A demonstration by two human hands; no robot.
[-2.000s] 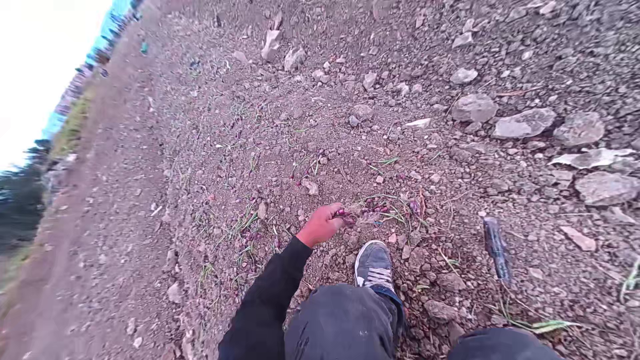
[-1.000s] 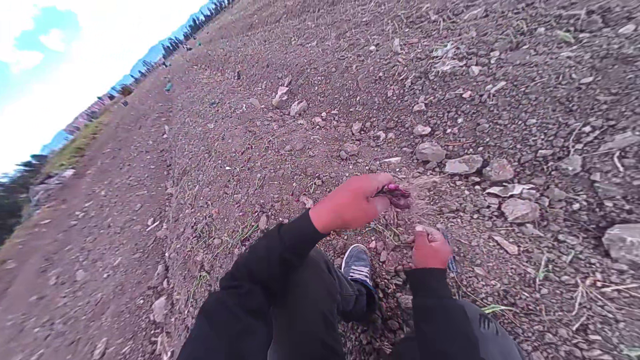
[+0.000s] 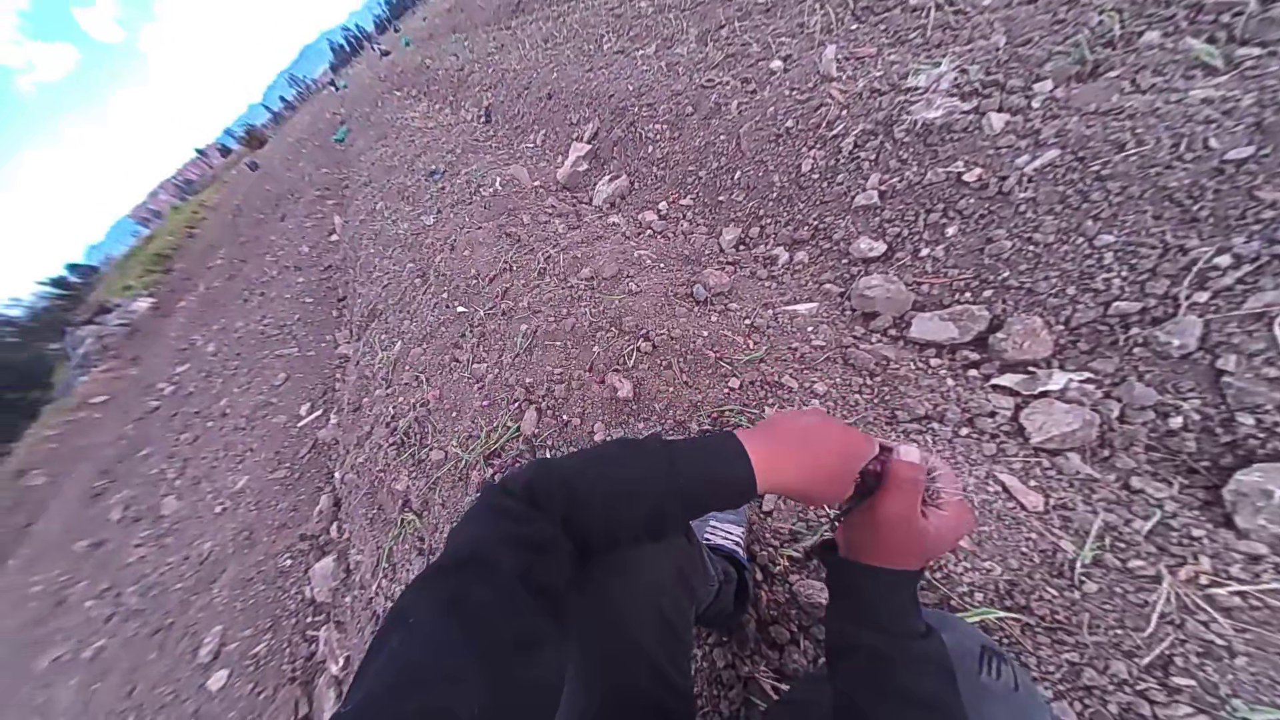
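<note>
My left hand reaches across from the left in a black sleeve, its fingers closed on a bunch of small dark purple bulbs, probably onions. My right hand is curled against the same bunch from the right, and the two hands touch. Thin stems hang below the bunch, and fine pale roots blur beside the right hand's fingers. The fingers hide most of the bulbs. Both hands are above the soil, over a grey shoe with pale laces.
Stony brown soil surrounds me. Several pale rocks lie ahead to the right, and two more farther off. Green stems are scattered left of the hands. A bare dirt strip runs along the left, with a grassy edge beyond.
My left hand has risen from near the ground with purple bulbs in it. My right hand, out of view two seconds ago, has come up and now meets the left at the bunch.
</note>
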